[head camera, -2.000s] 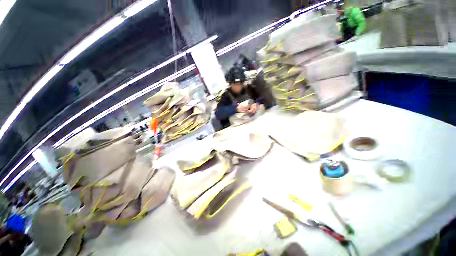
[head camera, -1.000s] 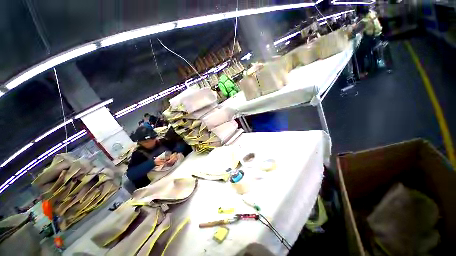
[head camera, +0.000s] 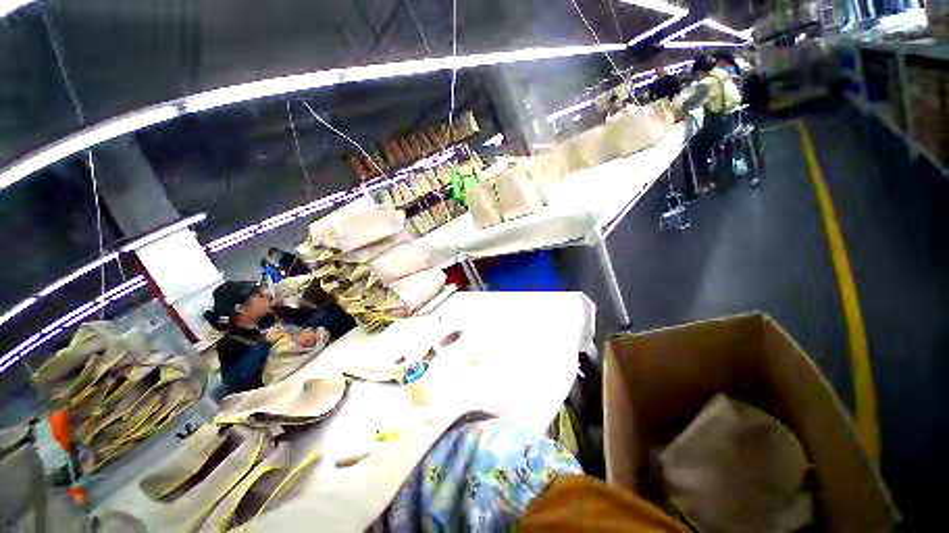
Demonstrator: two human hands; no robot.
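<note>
Neither my left hand nor my right hand can be made out. A blue floral cloth [head camera: 484,474], seemingly my sleeve, and an orange-brown cloth [head camera: 598,507] fill the bottom centre. A taupe bag piece [head camera: 739,468] lies inside the open cardboard box [head camera: 682,359] at the lower right. More floppy taupe bag pieces with yellow edges [head camera: 234,474] lie on the white table [head camera: 499,323] at the lower left. A taupe surface also shows beside the floral sleeve; what holds it is hidden.
A person in a dark cap [head camera: 245,312] sits across the table, handling a taupe piece. Stacked bag pieces [head camera: 369,260] stand behind. A blue-topped dispenser [head camera: 415,372] and small yellow items [head camera: 387,435] are on the table. A yellow floor line [head camera: 832,250] runs at right.
The view has swung right, bringing the cardboard box and aisle in. The floral and orange-brown cloth has come in at the bottom, covering the table corner where the red-handled tool showed.
</note>
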